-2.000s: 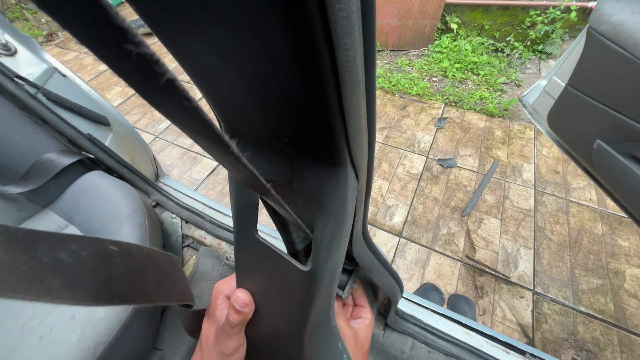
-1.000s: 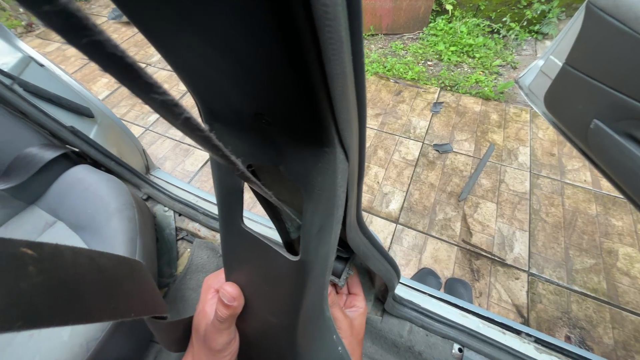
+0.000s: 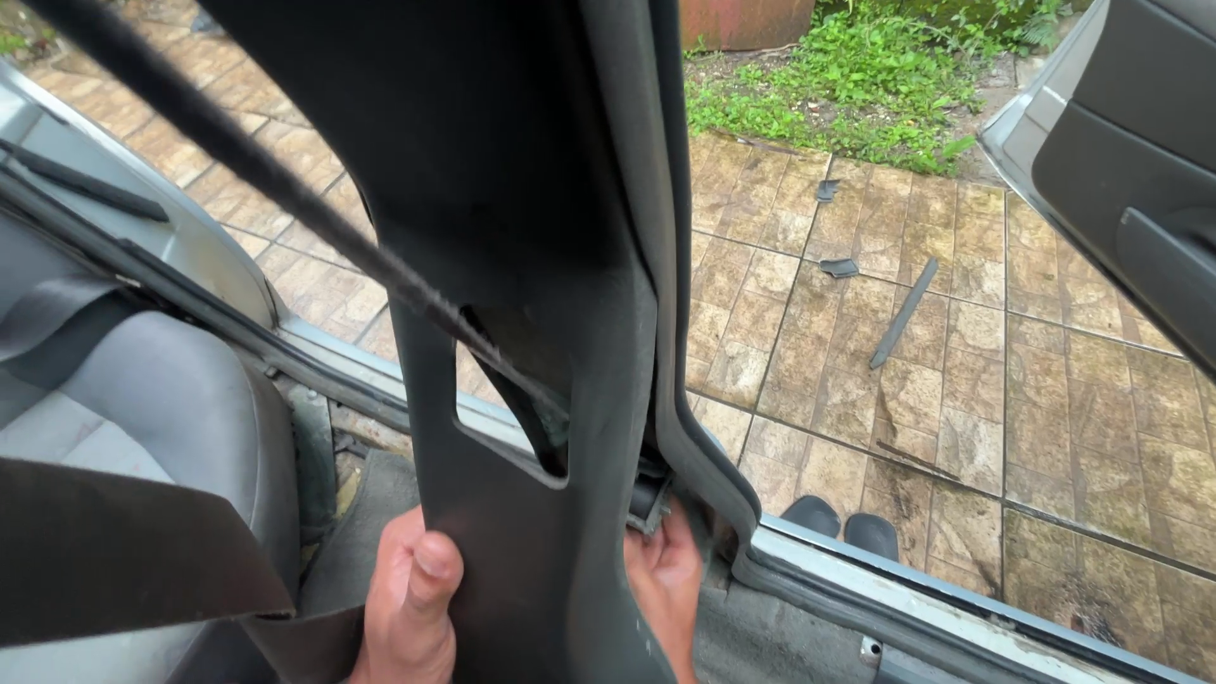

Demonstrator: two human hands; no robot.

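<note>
A dark plastic pillar trim panel [image 3: 513,570] of a car stands upright in the middle of the view. My left hand [image 3: 413,598] grips its lower left edge, thumb on the face and fingers hidden behind. My right hand [image 3: 665,584] is at the panel's right edge, partly covered by it, with fingertips at a dark part [image 3: 648,499] behind the trim; how firmly it holds is hard to tell. A frayed seat belt [image 3: 313,218] runs down into the panel's slot. Another stretch of belt webbing [image 3: 133,556] crosses the lower left. A rubber door seal [image 3: 679,380] lies along the pillar's right side.
A grey car seat [image 3: 180,408] is at the left. The door sill [image 3: 950,608] runs along the lower right, below an open door [image 3: 1140,161]. Outside on the tiles lie a dark strip [image 3: 902,313], two small dark pieces [image 3: 839,268] and a pair of slippers [image 3: 871,537].
Both hands keep about the same places at the lower panel. The view has shifted slightly; nothing else has plainly changed.
</note>
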